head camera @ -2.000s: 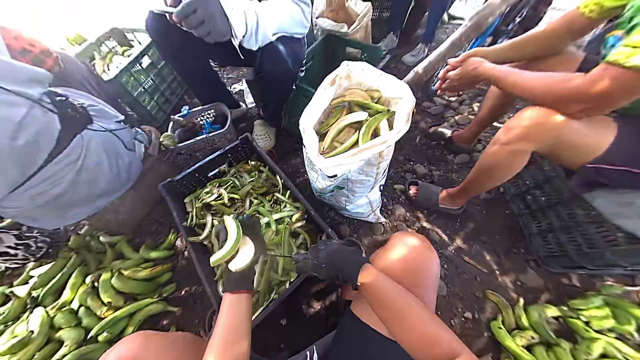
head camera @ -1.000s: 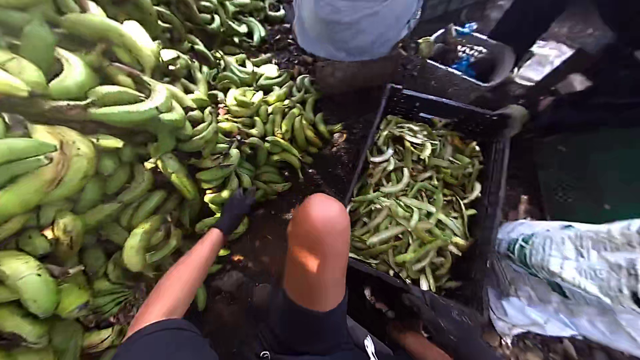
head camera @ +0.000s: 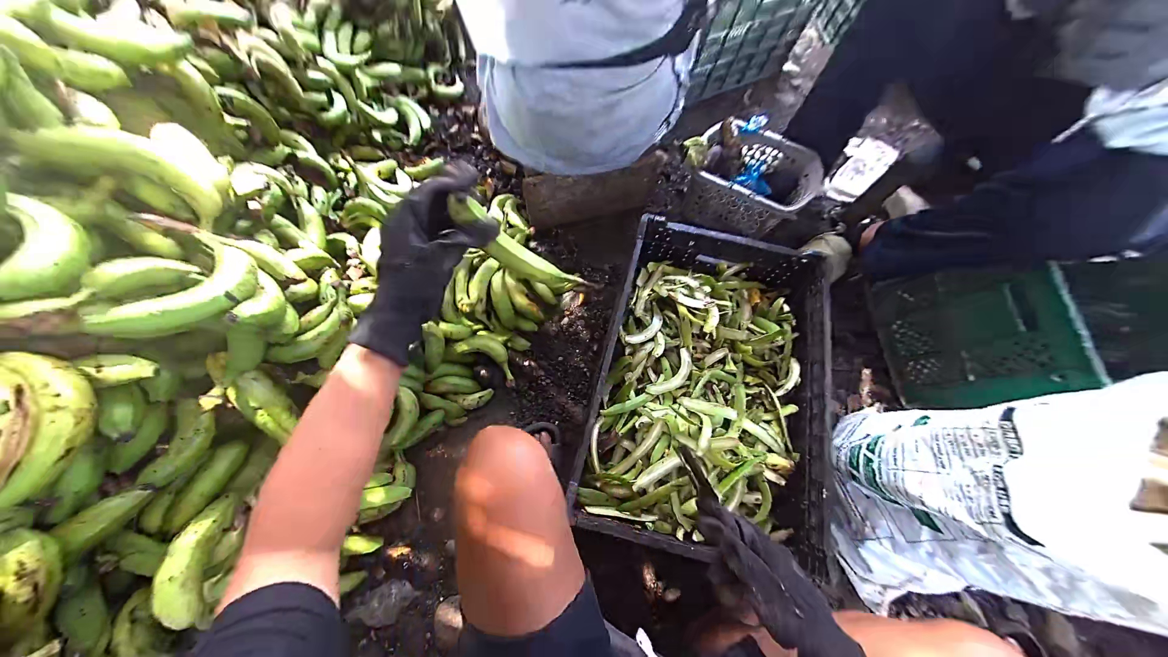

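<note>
In a black glove, my left hand (head camera: pixel 424 251) grips a green plantain (head camera: pixel 520 258) by one end, above the heap of green plantains (head camera: pixel 173 283). My right hand (head camera: pixel 762 570), also gloved in black, is at the near edge of the black plastic crate (head camera: pixel 630 365) and holds a dark, thin tool (head camera: pixel 698 474), seemingly a knife, that points up over the peels. Green plantain peels (head camera: pixel 693 392) fill much of the crate.
A grey basket (head camera: pixel 744 201) with blue items stands beyond the crate. Right of it lie a green crate (head camera: pixel 985 338) and a white woven sack (head camera: pixel 985 474). A person in a light garment (head camera: pixel 584 82) sits ahead; another person's dark-clothed legs (head camera: pixel 967 201) are at upper right.
My left hand, low over the plantain heap one second ago, is now raised with a plantain. Two seconds ago it held a partly peeled plantain over the crate. The view has swung between frames.
</note>
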